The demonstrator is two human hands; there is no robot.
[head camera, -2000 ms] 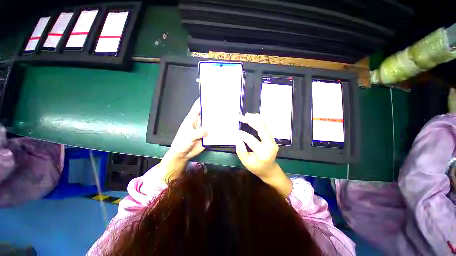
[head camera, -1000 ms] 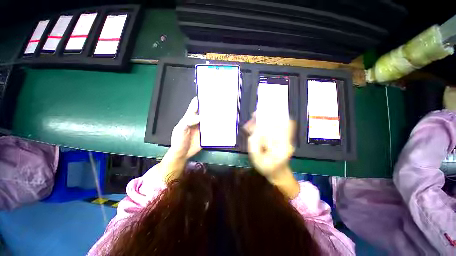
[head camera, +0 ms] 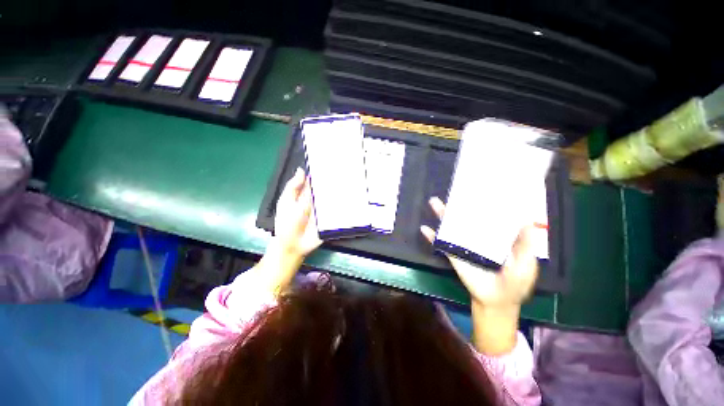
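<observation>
My left hand [head camera: 295,216] holds a smartphone [head camera: 336,174] with a blank white screen above the left part of the black foam tray [head camera: 421,166]. A second white-screened phone [head camera: 385,182] shows in the tray just right of it, partly covered. My right hand [head camera: 496,277] holds another white-screened phone [head camera: 486,190] above the tray's right part, its lower edge tilted. Behind it, partly hidden, a phone with a red line [head camera: 543,208] lies in the tray. Clear glossy film seems to show at the right phone's top edge, but is blurred.
A neighbouring tray [head camera: 163,100] with several red-striped phones lies at upper left on the green mat [head camera: 151,158]. Stacked black trays [head camera: 476,63] stand behind a wooden strip [head camera: 413,126]. A wrapped pole [head camera: 655,143] is at right. Pink sleeves of people show on both sides.
My right hand has lifted a phone and holds it over the right side. A phone now shows in the tray beside my left hand's phone. The view has turned, shifting the trays.
</observation>
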